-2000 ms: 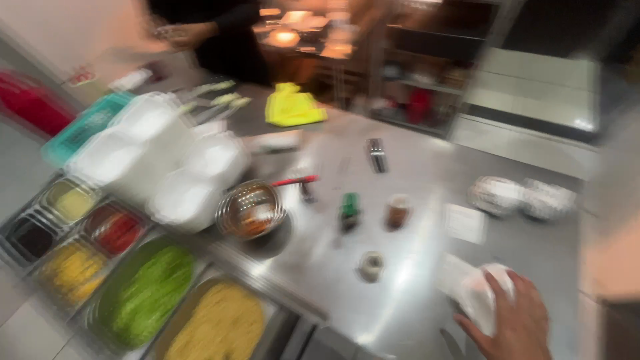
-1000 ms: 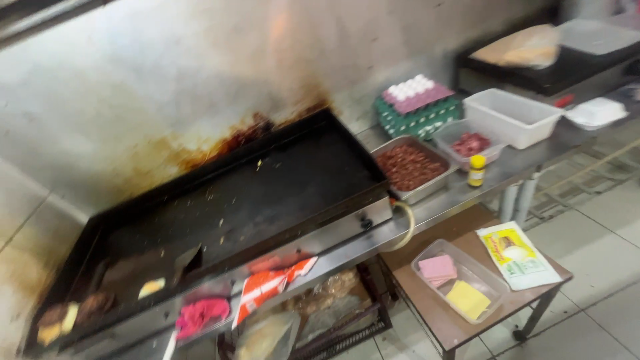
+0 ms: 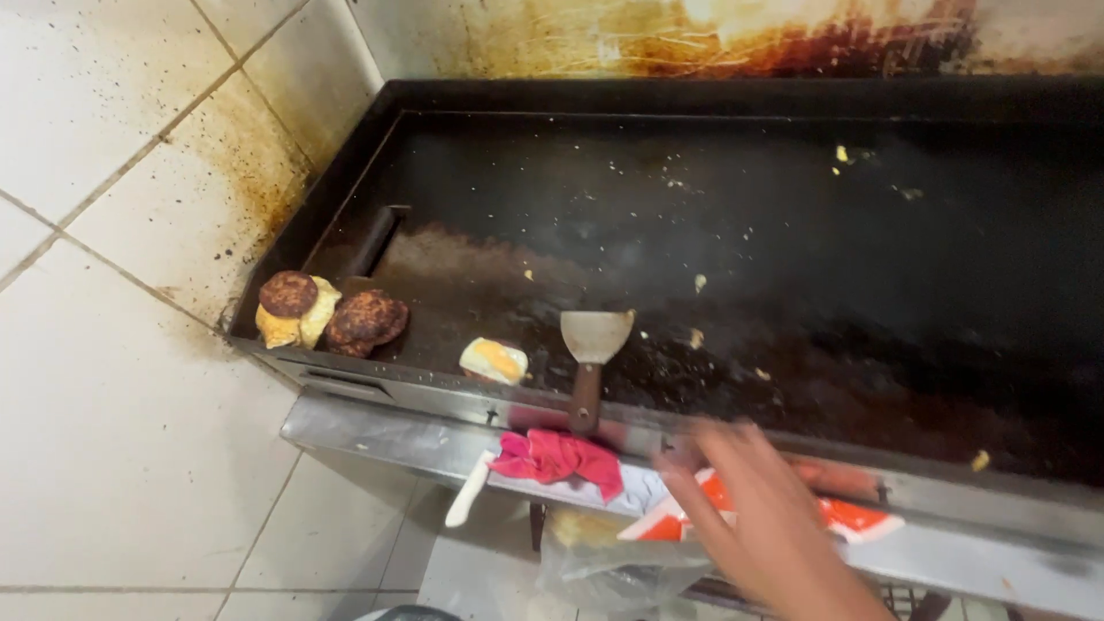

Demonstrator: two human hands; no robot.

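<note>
My right hand [image 3: 759, 517] reaches in from the lower right, blurred, above the front ledge and over an orange and white plastic packet [image 3: 849, 517]. Its fingers are apart and nothing shows in them. Left of the hand, a metal spatula [image 3: 597, 336] lies on the black griddle [image 3: 742, 198], its brown handle over the front edge. Farther left on the griddle are a patty topped with egg [image 3: 494, 360], dark cooked patties [image 3: 367, 323], and a patty [image 3: 288, 294] on top of cooked egg [image 3: 321, 312]. My left hand is out of view.
A pink cloth [image 3: 556, 461] and a white handle [image 3: 470, 490] rest on the metal ledge [image 3: 371, 435] before the griddle. Below hangs or lies a clear plastic bag [image 3: 621, 561]. A stained tiled wall [image 3: 164, 190] borders the griddle's left side; food scraps dot its surface.
The view has swung from a steel prep counter to the griddle, now closer. My right hand, by a white item on that counter two seconds ago, is now at the griddle's front edge.
</note>
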